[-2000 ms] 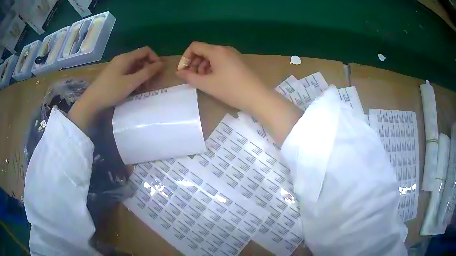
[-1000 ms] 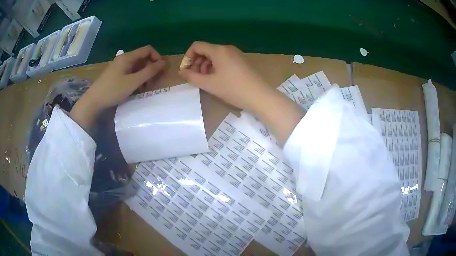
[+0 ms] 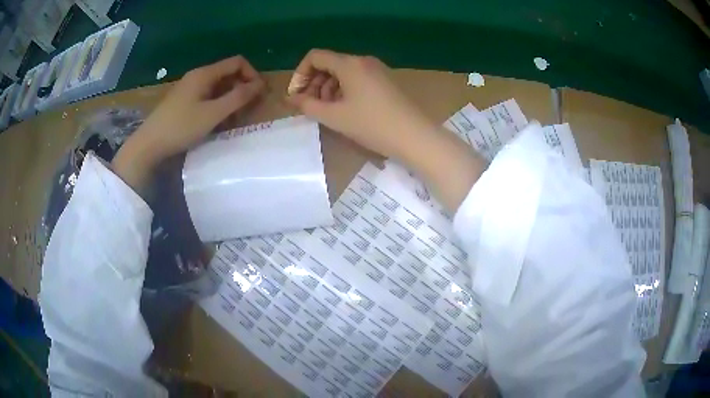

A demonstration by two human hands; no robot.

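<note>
My left hand (image 3: 214,97) is at the upper left centre. Its curled fingers are at the top edge of a curved, glossy white label sheet (image 3: 257,183), with a row of print along that edge; the exact grip is hidden under the hand. My right hand (image 3: 342,89) is just right of it, fingers curled, pinching a tiny pale label (image 3: 297,83) between thumb and forefinger. The hands are close but apart. Spare label sheets (image 3: 311,311) with dense rows of grey print lie overlapping below and right, partly under my right sleeve.
White trays (image 3: 93,66) with cream units stand at upper left on the green belt (image 3: 374,31). Printed cards (image 3: 47,23) are behind them. A clear plastic bag (image 3: 167,256) with dark contents lies by my left arm. White rolled tubes (image 3: 681,210) lie at the right edge. White scraps (image 3: 476,79) lie near the belt.
The trays and some white scraps have shifted left along the belt. The whole view has shifted slightly; both hands keep nearly the same pose over the sheet.
</note>
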